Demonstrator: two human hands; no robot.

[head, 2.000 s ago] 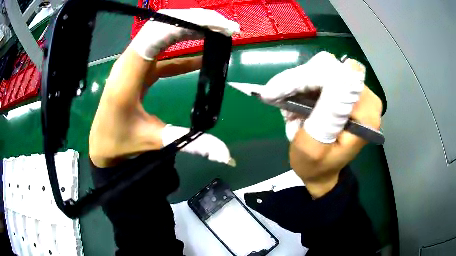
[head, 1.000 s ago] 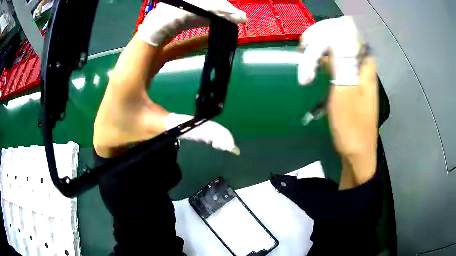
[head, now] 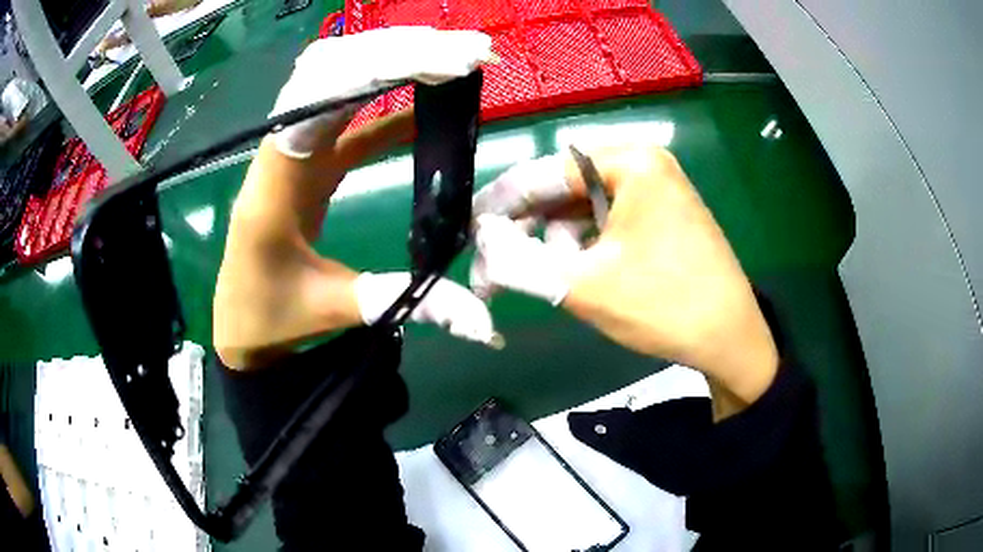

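A black phone middle frame [head: 444, 162] is held up close to the camera, with its large window open towards me. My left hand [head: 313, 216], in white finger cots, grips it at its right end, fingers along the top edge and thumb at the lower edge. My right hand [head: 625, 248] is just right of that end, its cotted fingertips close to or on the plate edge. A slim grey metal tool, likely tweezers [head: 592, 189], sticks up from the right hand. Its tip is hidden. A second frame [head: 482, 444] lies on the white foam sheet [head: 658, 507].
A red mesh basket [head: 582, 49] stands at the far side, another red basket [head: 54, 221] at far left beside a pale metal post [head: 81, 108]. A white blister tray [head: 119, 453] lies at left. A grey panel [head: 916, 216] borders the right. A small shiny object [head: 771, 129] lies on the mat.
My right hand has moved left to the held frame's right end, and the tool now points upward. The held frame has tilted, with its far left end lower in view.
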